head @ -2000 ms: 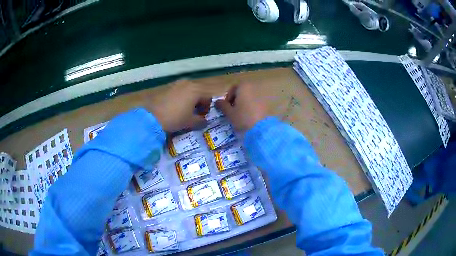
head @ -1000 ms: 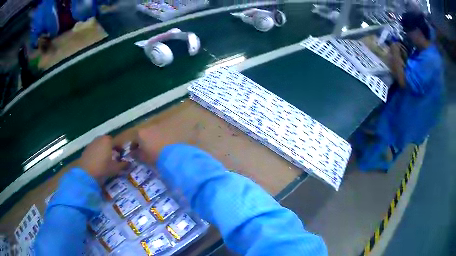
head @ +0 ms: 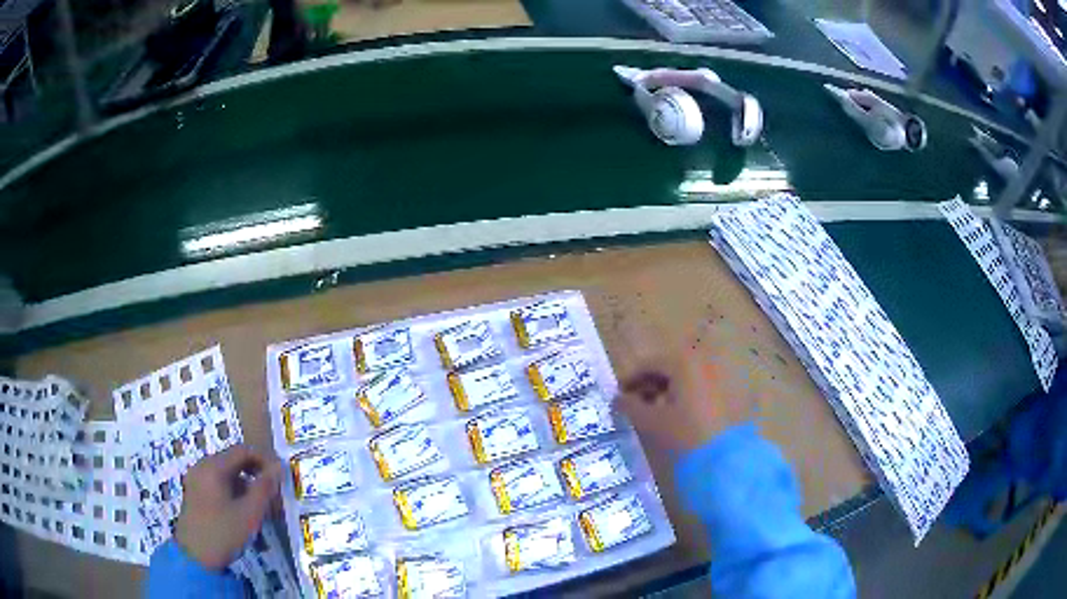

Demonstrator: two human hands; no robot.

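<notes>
A clear blister tray [head: 477,564] lies in front of me, with a silver-white pouch cell [head: 503,434] with a gold-amber end strip in each of many pockets. The cells carry white pads with blue print. My left hand [head: 225,505] is curled at the tray's left edge, over the white sheet; its fingertips are dark and blurred, and I cannot tell if it holds anything. My right hand [head: 676,404] is at the tray's right edge with its fingers bent towards the cells; whether it grips the edge or a small piece is unclear.
White sheets with square holes [head: 70,468] lie at left. A long stack of blue-printed adhesive sheets [head: 848,339] lies at right on the brown board [head: 749,374]. White headphones [head: 690,108] sit on the green belt [head: 456,152] behind. A blue sleeve [head: 1006,468] shows at far right.
My hands have parted from the tray's far edge, the left to its left side, the right to its right side. The far row of cells is uncovered. The view has swung back left.
</notes>
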